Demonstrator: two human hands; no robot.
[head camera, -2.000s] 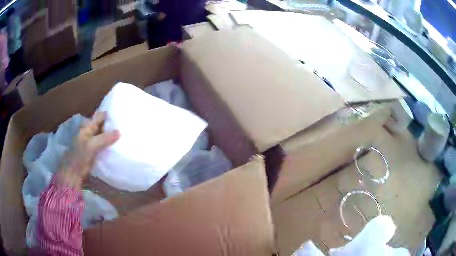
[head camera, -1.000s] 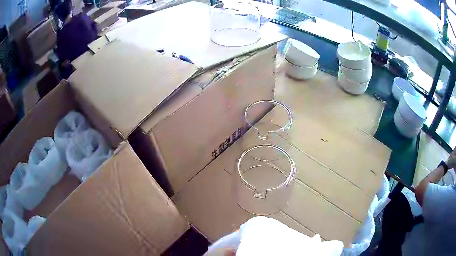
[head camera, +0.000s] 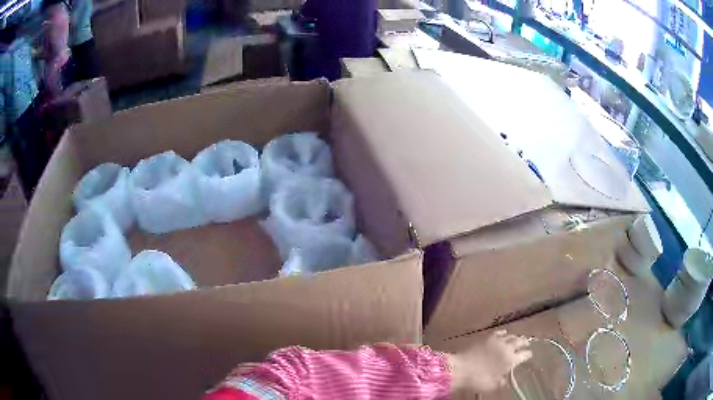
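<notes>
White wrapped pots (head camera: 227, 181) stand upright along the back, left and right inside a large open carton (head camera: 195, 336). One nearer wrapped pot (head camera: 152, 275) stands beside the left ones. My left hand (head camera: 489, 364), in a pink striped sleeve, reaches right across the carton's near side, low over the cardboard. Its fingertips are at the left edge of a thin wire ring (head camera: 573, 367); whether they grip it is unclear. Two more wire rings (head camera: 628, 297) (head camera: 628, 359) lie to the right. My right hand is not in view.
A closed carton (head camera: 446, 156) adjoins the open one, with a pale sheet (head camera: 532, 117) behind it. White bare pots (head camera: 688, 287) stand at the right. A person in purple (head camera: 344, 35) is at the back; another person's arm (head camera: 56, 39) shows far left.
The view swung right, then back left. The left hand that held a white wrapped pot over the carton is now out at the rings, without it. A ring now lies by the fingers.
</notes>
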